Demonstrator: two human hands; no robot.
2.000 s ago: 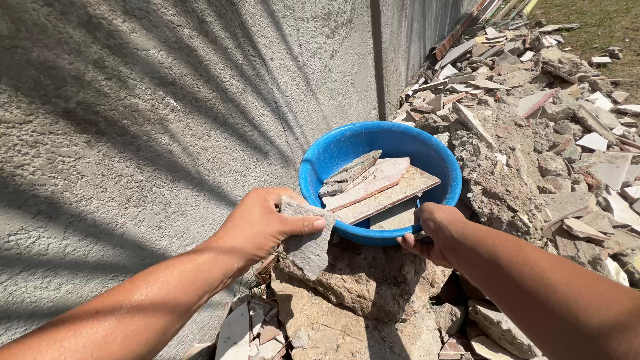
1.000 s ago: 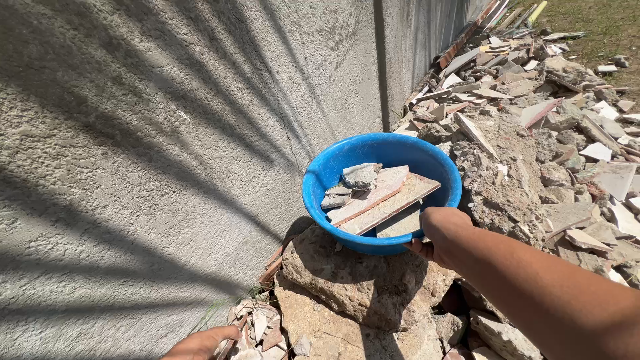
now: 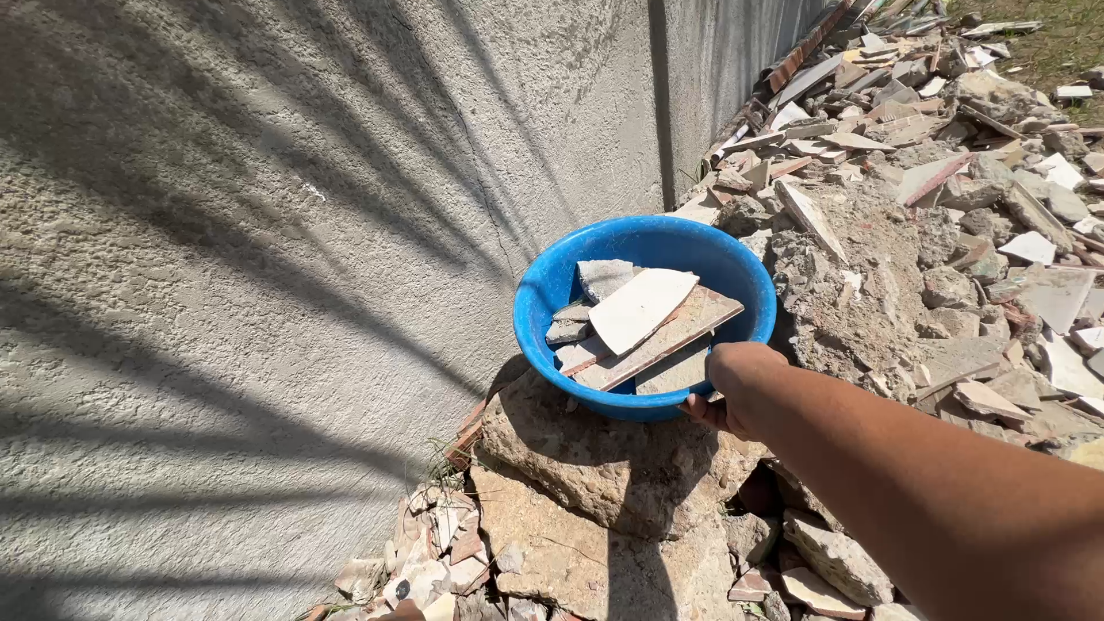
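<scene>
A round blue plastic basin (image 3: pixel 536 345) rests on a rough stone block (image 3: pixel 604 457) beside the wall. Inside it lie a white tile shard (image 3: pixel 642 309), a longer broken tile piece (image 3: pixel 690 323) partly under it, a grey mortar chunk (image 3: pixel 604 278) and several other fragments. My right hand (image 3: pixel 737 384) grips the basin's near right rim, its thumb inside and fingers beneath the edge. Only a sliver of my left hand (image 3: pixel 405 612) shows at the bottom edge, by small tile fragments (image 3: pixel 440 552); whether it holds anything is hidden.
A rough plastered wall (image 3: pixel 302 259) with long shadows fills the left side. A heap of broken tile and concrete (image 3: pixel 949 285) spreads along the right and back. Another large stone slab (image 3: pixel 561 535) lies in front of the basin's support. Grass (image 3: pixel 1052 47) shows at top right.
The grey chunk that my left hand held is now in the basin, and a white tile shard now lies on top of the pieces. My left hand has moved down, almost out of view. My right hand stays on the rim.
</scene>
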